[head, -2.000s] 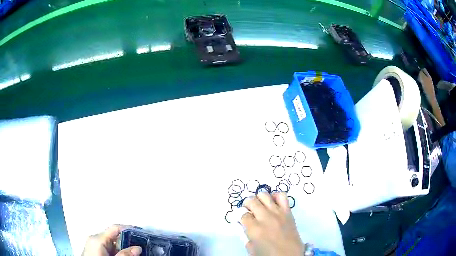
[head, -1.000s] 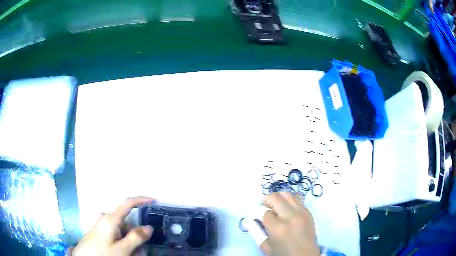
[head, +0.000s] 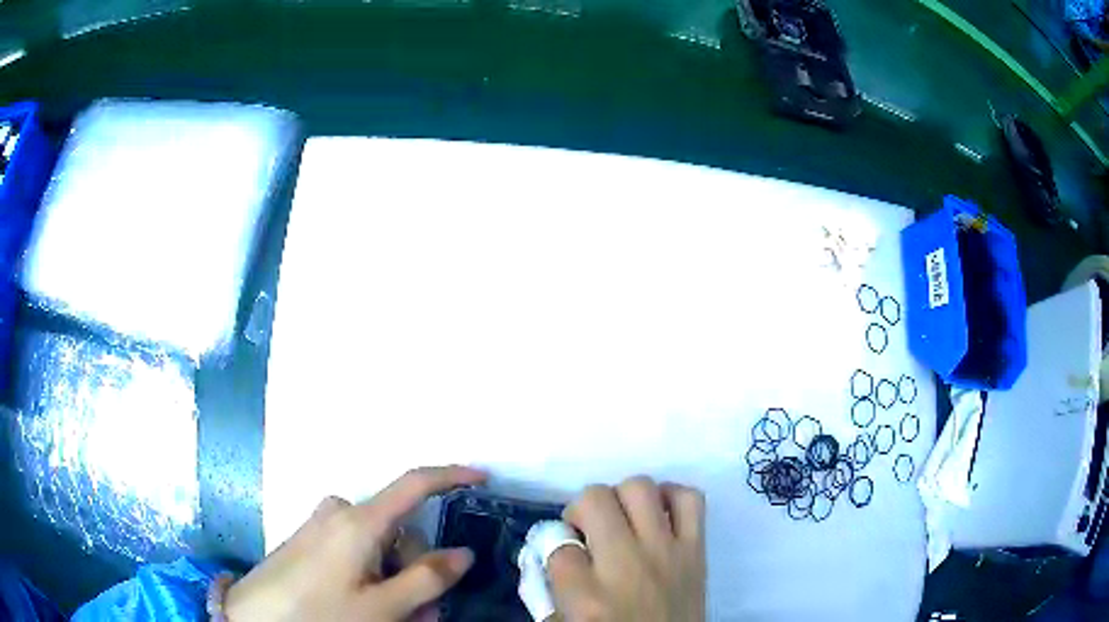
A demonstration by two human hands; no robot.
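My left hand (head: 365,559) grips the left end of a black housing (head: 480,547) at the bottom centre, thumb on its face and index finger along its top edge. My right hand (head: 639,547) is over the housing's right part, with a white finger cot (head: 541,565) on a fingertip touching its middle. A dark ring shows around that finger cot; whether the fingers hold it is hidden. Black sealing rings (head: 788,471) lie tangled on the white mat (head: 547,304) right of my right hand, with loose single rings (head: 885,391) further right.
A blue parts bin (head: 943,298) stands at the mat's right edge, beside a white box (head: 1034,425). White crumpled pieces (head: 848,247) lie at the mat's upper right. Plastic-wrapped stacks (head: 152,219) lie left. Housings (head: 803,73) rest on the green conveyor (head: 487,73) beyond.
The view has shifted left, so things appear further right. My right hand has moved from the ring pile onto the housing. My left hand still holds the housing.
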